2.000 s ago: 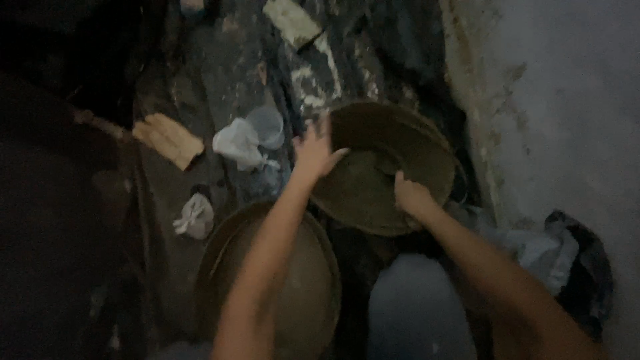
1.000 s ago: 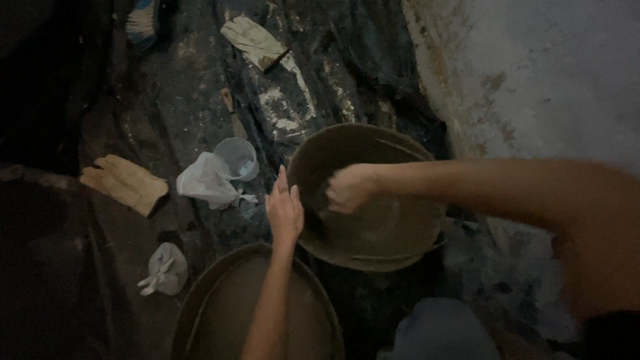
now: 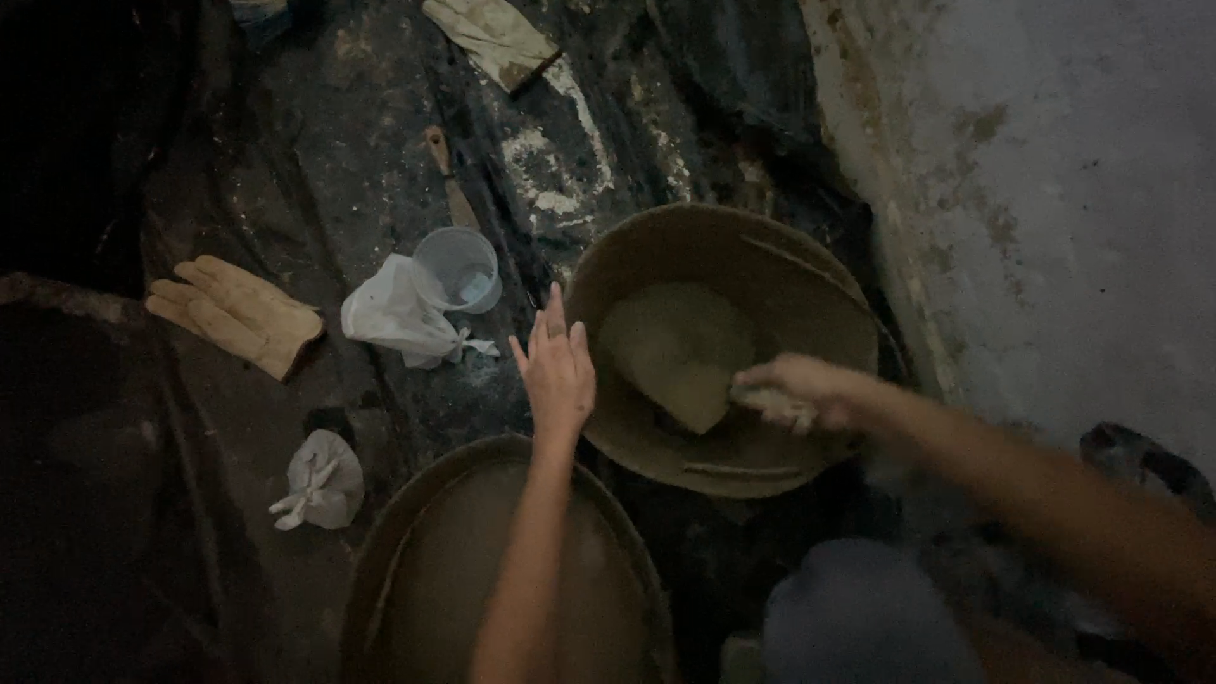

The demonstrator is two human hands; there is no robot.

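My right hand (image 3: 793,389) is inside a round brown tub (image 3: 655,223), blurred, with its fingers closed around what looks like a tool handle; the tool's working end cannot be made out. Inside the tub, left of that hand, lies a greyish-brown mass (image 3: 679,347), pointed toward its lower end. Fingers spread, my left hand (image 3: 558,370) is at the tub's left rim, holding nothing. Below it, under my left forearm, stands a second round tub (image 3: 432,579) with smooth brownish contents.
On the dark sheet (image 3: 361,171) lie a tan work glove (image 3: 237,318), another glove (image 3: 494,43), a wooden-handled putty knife (image 3: 442,161), a clear plastic cup (image 3: 458,271), a white plastic bag (image 3: 394,309) and a small knotted bag (image 3: 323,480). A stained wall (image 3: 1045,209) borders the right.
My right hand has moved to the right side of the tub, and its forearm now comes in from the lower right. My left hand remains near the tub's left rim.
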